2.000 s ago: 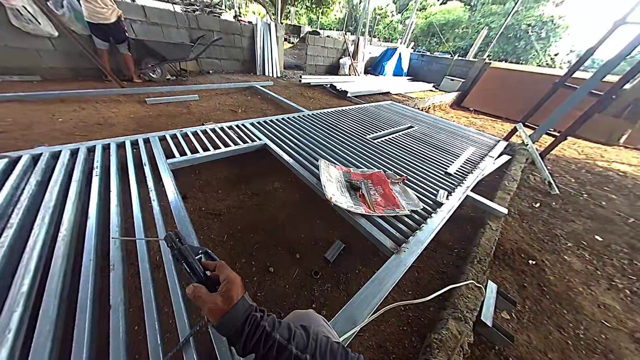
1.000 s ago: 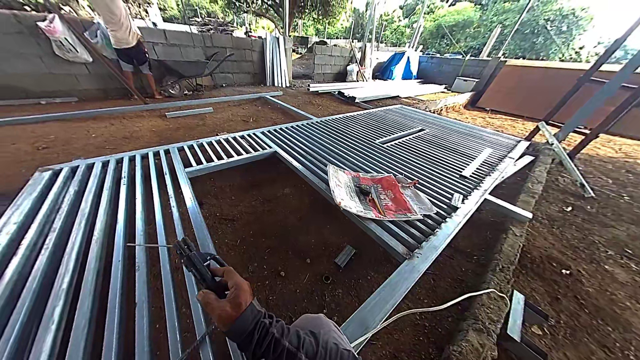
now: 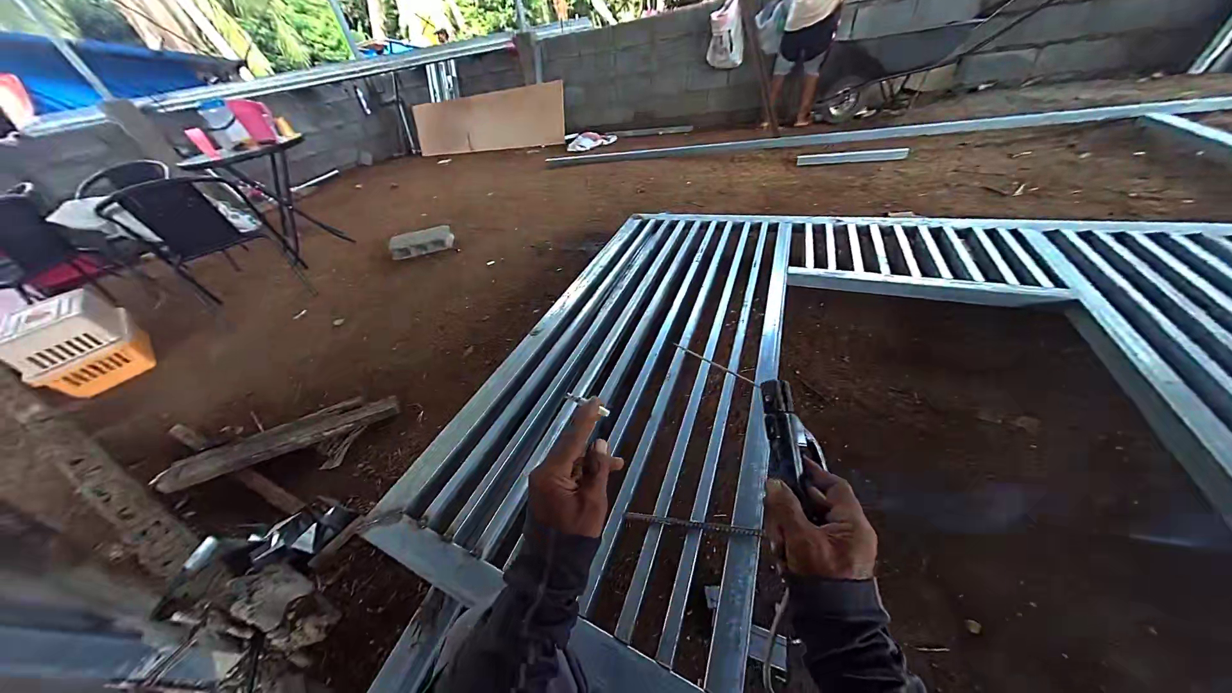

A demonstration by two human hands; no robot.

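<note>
My right hand (image 3: pixel 830 529) grips a black welding electrode holder (image 3: pixel 785 433), from which a thin welding electrode (image 3: pixel 714 364) points up and left over the bars. My left hand (image 3: pixel 570 486) is raised over the frame, with a small pale stick (image 3: pixel 603 411), perhaps a cigarette, at its fingers. Under both hands lies a galvanized metal frame (image 3: pixel 778 318) of closely set bars, with a rectangular opening to the right of my right hand. A dark coiled cord (image 3: pixel 691 524) hangs across the bars between my forearms.
Wood pieces (image 3: pixel 279 445) and rubble lie left of the frame, near a concrete block (image 3: pixel 422 243) and an orange-and-white crate (image 3: pixel 72 346). Chairs and a table (image 3: pixel 241 152) stand at the back left. A person (image 3: pixel 807 58) stands by the block wall near a wheelbarrow (image 3: pixel 890 48).
The view has swung far to the left. My left hand is now in view over the bars. My right hand still holds the electrode holder. The newspaper-like sheet is out of view.
</note>
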